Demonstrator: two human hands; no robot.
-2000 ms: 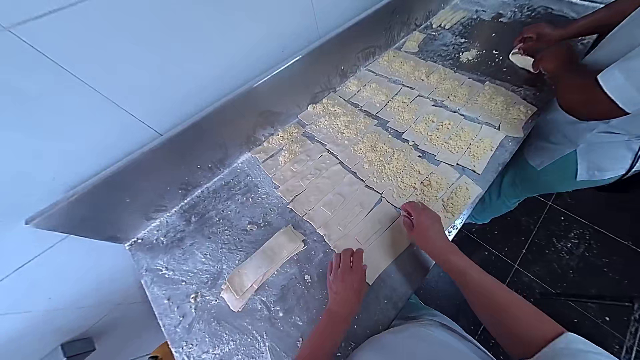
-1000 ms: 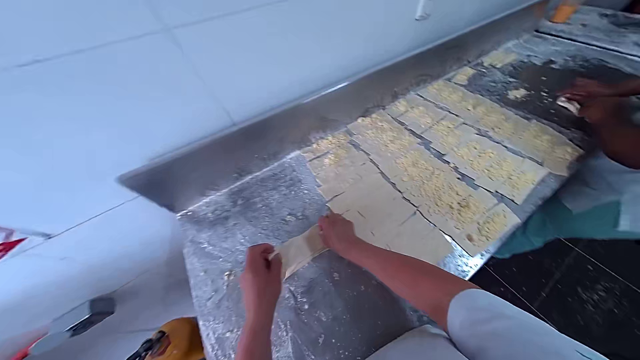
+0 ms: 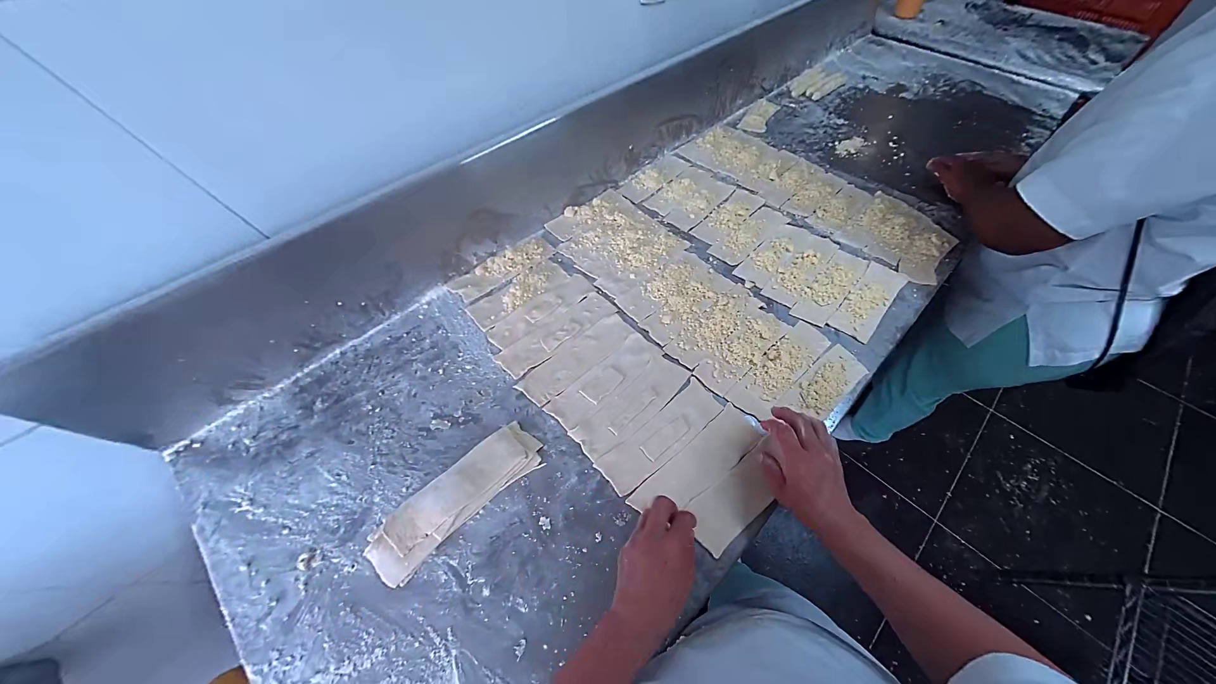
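Note:
Near the table's front edge, my left hand [image 3: 657, 551] has its fingertips at the lower left corner of a plain dough rectangle [image 3: 698, 461]. My right hand [image 3: 800, 465] is at the right end of the dough pieces beside it, thumb and fingers at their edge; whether it pinches the dough cannot be told. Plain dough strips lie side by side, slightly overlapping, up to the pieces topped with a pale crumbly filling [image 3: 717, 318]. A small stack of dough strips [image 3: 454, 503] lies apart on the left, on the floured metal table [image 3: 313, 475].
A co-worker in a white top [image 3: 1121, 142] stands at the right side of the table, a hand [image 3: 978, 176] over its far end. A raised metal backsplash [image 3: 313, 271] runs along the tiled wall. Small dough pieces [image 3: 817, 83] lie at the far end.
A second ago both my hands held a dough strip at the stack's place, left of the row; now they are at the row's near end. The view has shifted.

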